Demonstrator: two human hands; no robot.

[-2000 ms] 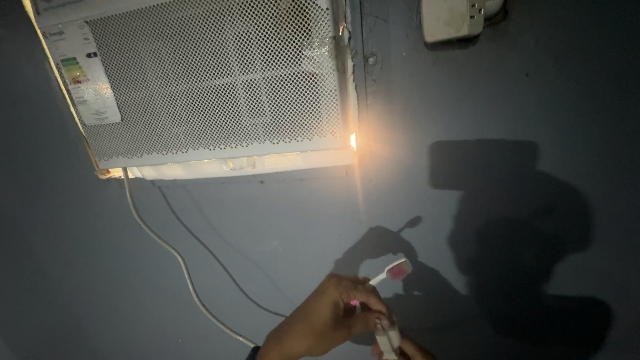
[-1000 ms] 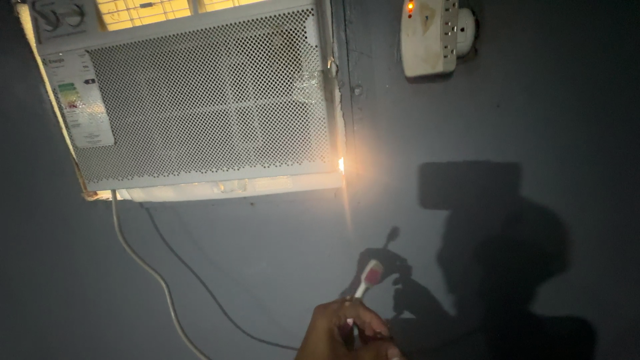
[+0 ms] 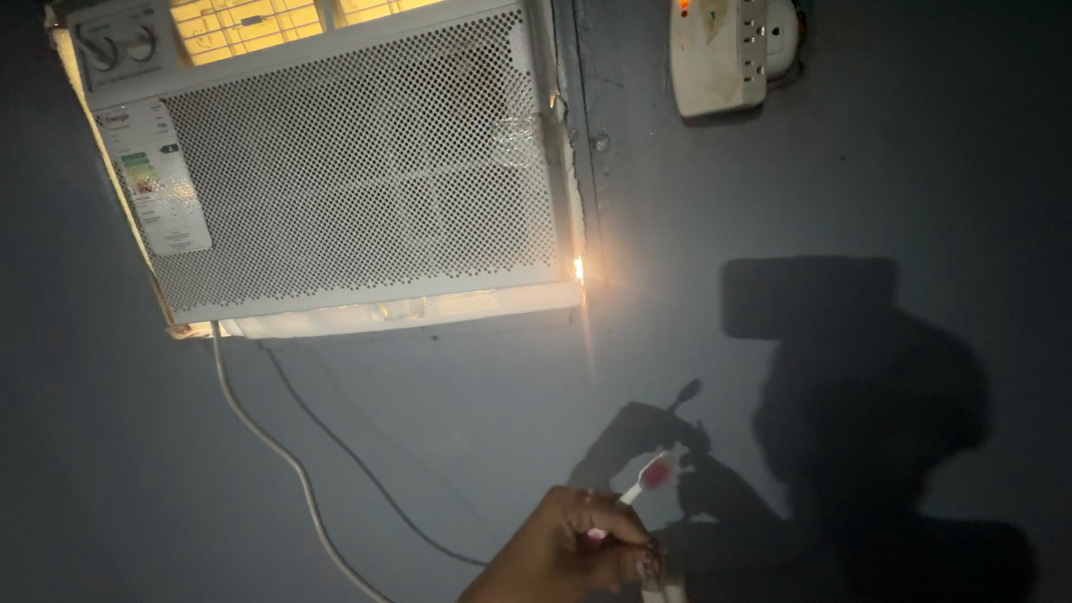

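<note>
At the bottom centre my left hand (image 3: pixel 565 544) grips a toothbrush (image 3: pixel 655 474) between thumb and fingers. Its head, white with pinkish-red bristles, points up and to the right; a pink part of the handle shows between my fingers. Right at my fingertips stands a small whitish object (image 3: pixel 663 590), cut off by the bottom edge and too blurred to name. My right hand is outside the picture, though shadows of two hands and the brush fall on the wall.
A window-type air conditioner (image 3: pixel 360 184) with a perforated front is set in the grey wall (image 3: pixel 402 394). Its pale cord (image 3: pixel 293 461) hangs down beside a cord-like shadow. Upper right is a multi-outlet adapter (image 3: pixel 716 63) with a lit orange light. A person's shadow covers the wall at right.
Fingers of my right hand showed at the bottom edge two seconds ago and are now out of view. The toothbrush head was tilted up more steeply one second ago.
</note>
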